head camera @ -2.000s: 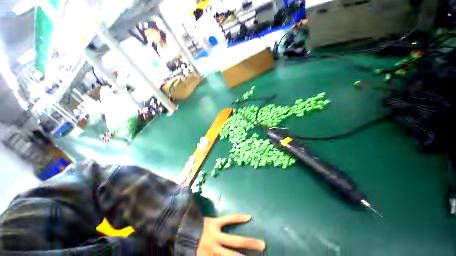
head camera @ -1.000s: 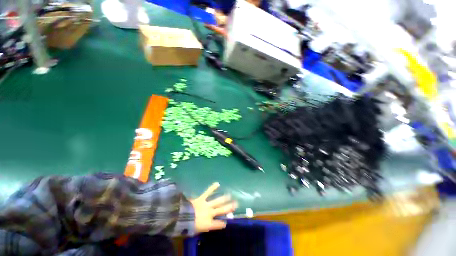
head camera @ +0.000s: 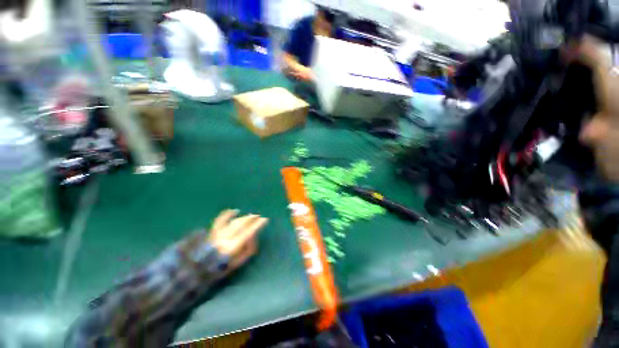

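Note:
My left hand (head camera: 236, 238), in a checked sleeve, is over the green bench left of the orange strip (head camera: 311, 241). It looks empty, its fingers partly spread and blurred. The strip carries white marks or pieces. A loose pile of light green terminal blocks (head camera: 343, 197) lies right of the strip. The black electric screwdriver (head camera: 390, 204) lies across the pile's right side, tip pointing right. A large mass of black leads (head camera: 468, 163) with pale ends is at the right. My right hand is not in view.
A person's hand (head camera: 601, 132) is beside the black leads at the right edge. Another person (head camera: 305, 47) is behind the pale equipment case (head camera: 360, 78). A cardboard box (head camera: 271, 111), white fan (head camera: 193, 58) and shelf post (head camera: 129, 122) stand farther back. A blue bin (head camera: 427, 319) is below the bench edge.
The view has swung and shifted. My left hand has moved from the bench's front edge, right of the strip, to its left. A person's hand and dark raised material now show at the right.

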